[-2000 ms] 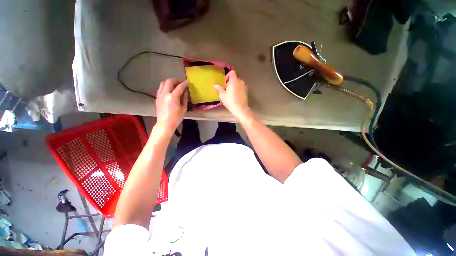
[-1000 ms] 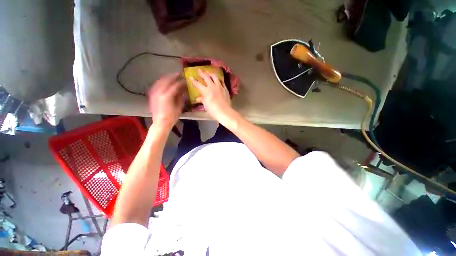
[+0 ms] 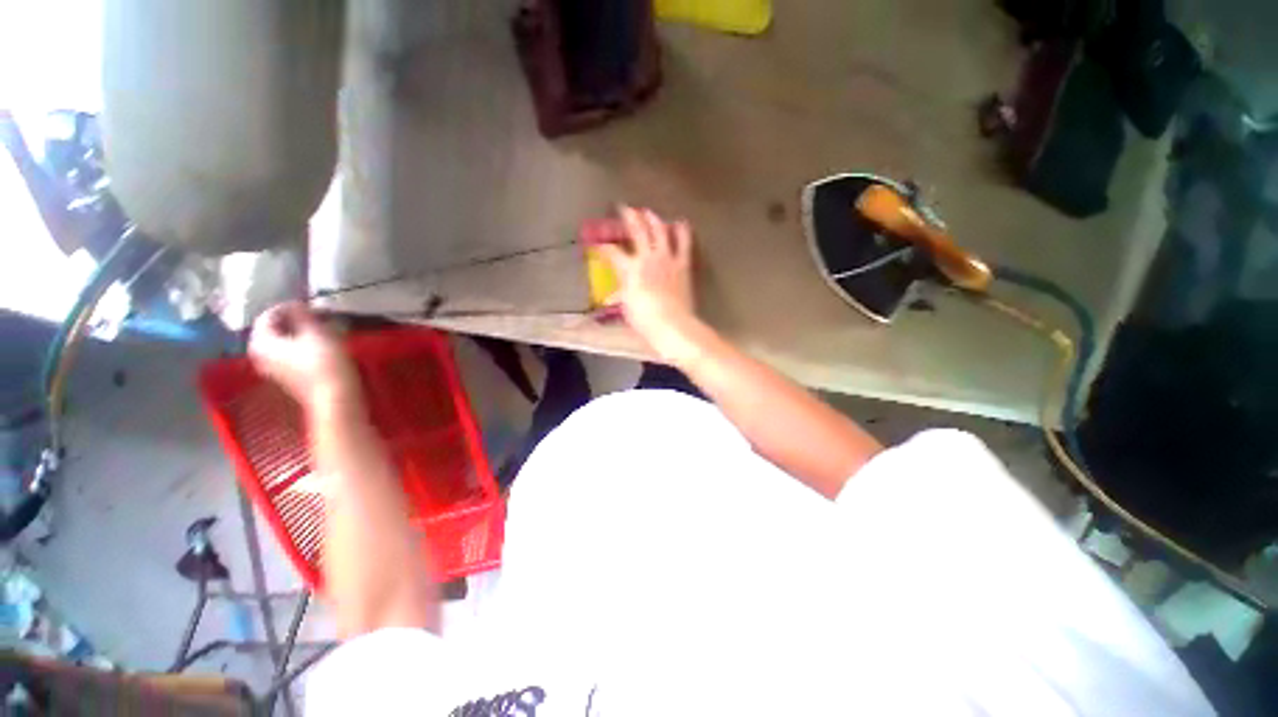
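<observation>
The yellow template (image 3: 603, 277) lies near the table's front edge with the pink-red rim of the pocket piece (image 3: 603, 231) around it. My right hand (image 3: 653, 276) lies flat over its right part with fingers spread and hides much of it. My left hand (image 3: 297, 347) is past the table's left edge, slightly blurred, closed on the looped end of the dark cord. The cord (image 3: 463, 262) runs in two taut lines from the piece to my left hand, with a small dark knot on the lower line.
A steam iron (image 3: 869, 252) rests at the right, its hose (image 3: 1044, 297) running off right. A dark stack (image 3: 589, 63) and another yellow sheet (image 3: 718, 11) lie at the back. Dark cloth (image 3: 1065, 140) is at the back right. A red basket (image 3: 421, 420) stands below the left edge, a grey rounded fixture (image 3: 222, 126) at left.
My left hand has moved left off the table, and the slack cord is now pulled taut. My right hand still covers the piece. The view has shifted, showing another yellow sheet at the back.
</observation>
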